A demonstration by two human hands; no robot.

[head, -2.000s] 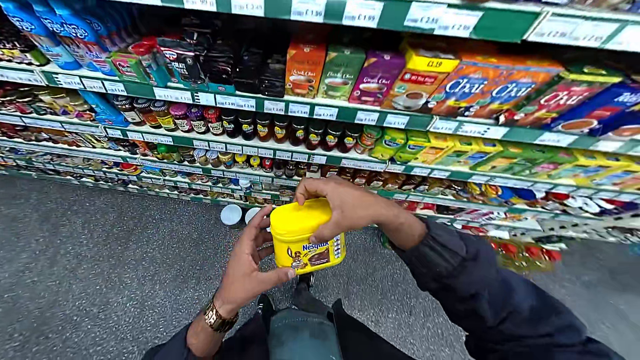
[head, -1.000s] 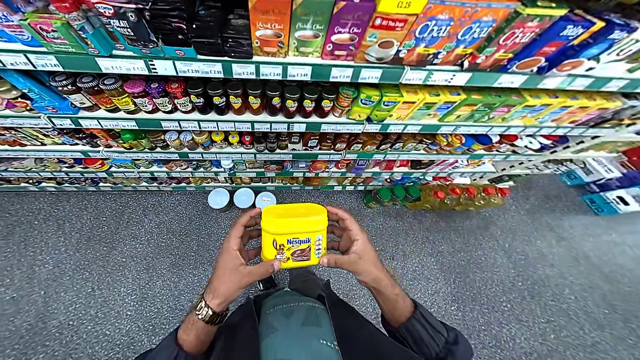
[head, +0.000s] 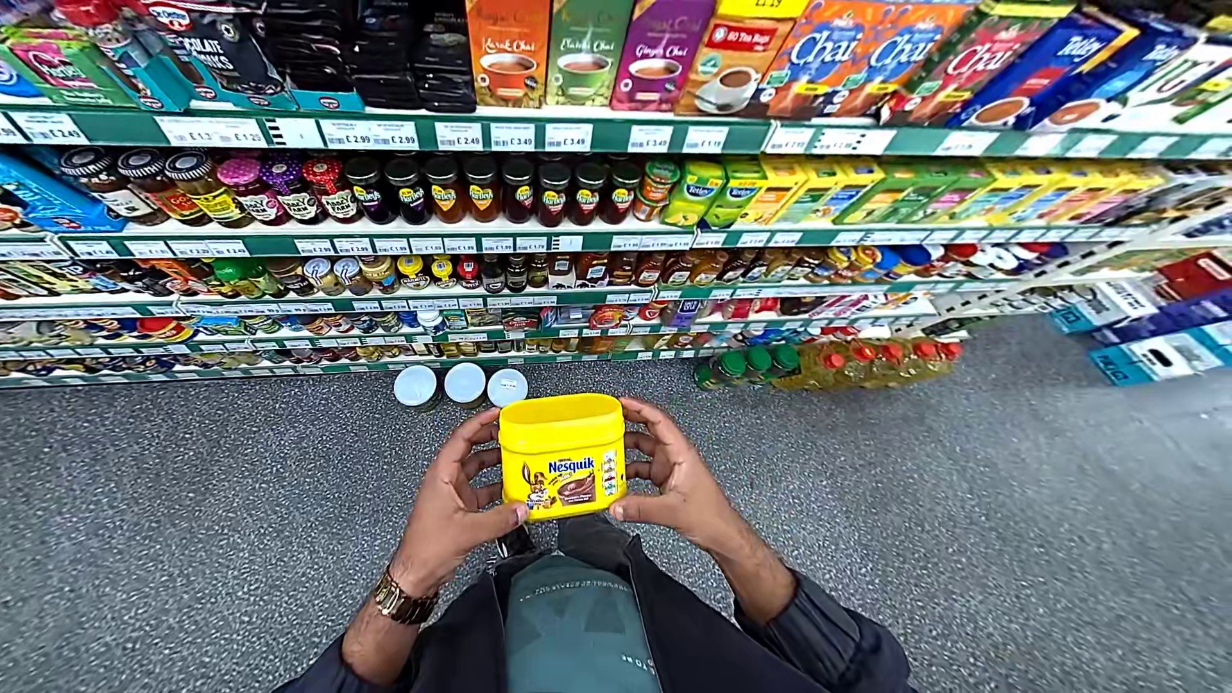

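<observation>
A yellow plastic Nesquik tub (head: 562,456) is held upright in front of my body, its printed front toward me. My left hand (head: 464,491) grips its left side, thumb at the lower front corner and fingers along the side. On the opposite side my right hand (head: 676,479) holds it the same way, thumb at the lower right corner. The tub's yellow lid (head: 561,414) is on top. A metal wristwatch (head: 402,599) is on my left wrist.
Shop shelves ahead hold glass jars (head: 517,191), tea boxes (head: 585,58) and packets. On the floor before them stand several white-lidded containers (head: 465,384), green-capped jars (head: 758,362) and red-capped bottles (head: 862,364). Blue and white packs (head: 1150,358) lie at right.
Two seconds ago my right hand was over the top of the tub; now it holds the right side. The tub's front has turned to face me squarely. The shelves appear shifted in view.
</observation>
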